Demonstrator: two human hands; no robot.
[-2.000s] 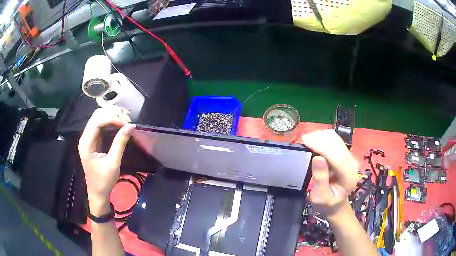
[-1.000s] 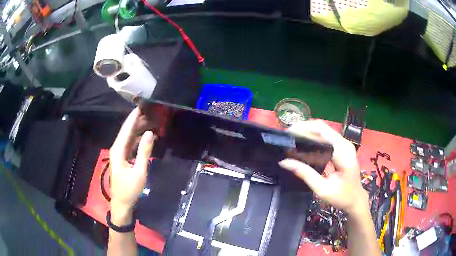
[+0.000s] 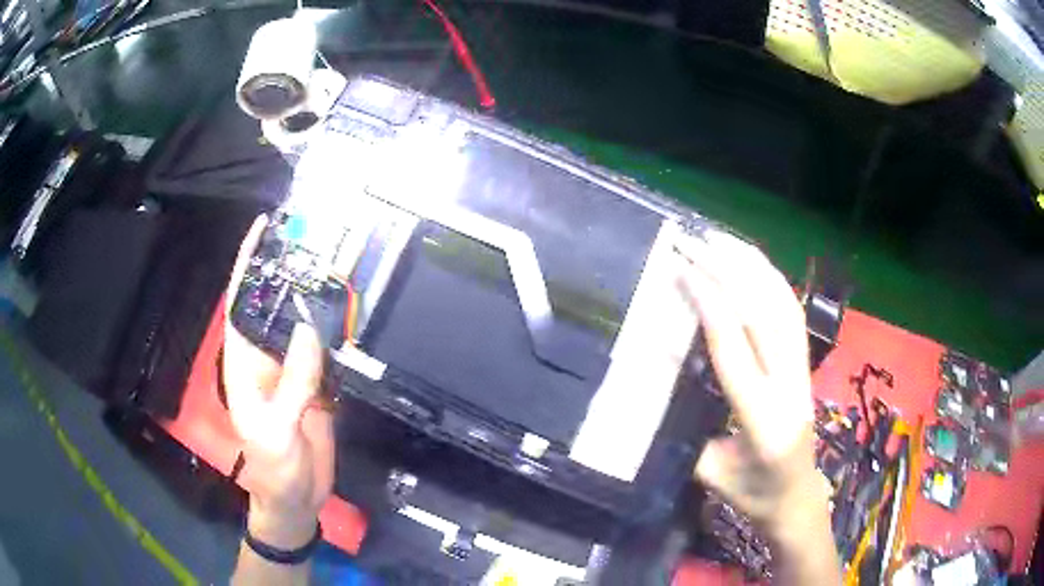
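Observation:
An open tablet unit [image 3: 458,309] is held up and tilted, its inner side towards me. It has a black middle, a pale bent ribbon, a broad white strip at the right and a circuit board [image 3: 300,275] at the left end, with strong glare at the upper left. My left hand [image 3: 281,401] grips its left end. My right hand [image 3: 750,355] holds its right end. Another open chassis [image 3: 492,544] lies below it, partly hidden by the held unit.
White rolls [image 3: 278,69] stand at the upper left. A red lead [image 3: 460,52] hangs behind. Flex cables [image 3: 864,481] and small boards [image 3: 964,418] lie on the red mat [image 3: 887,338] at the right. A small black holder [image 3: 823,315] stands near my right hand.
The held slab, earlier seen nearly edge-on, now shows its inner side with the board. It covers the blue bin and glass dish. The camera view has shifted.

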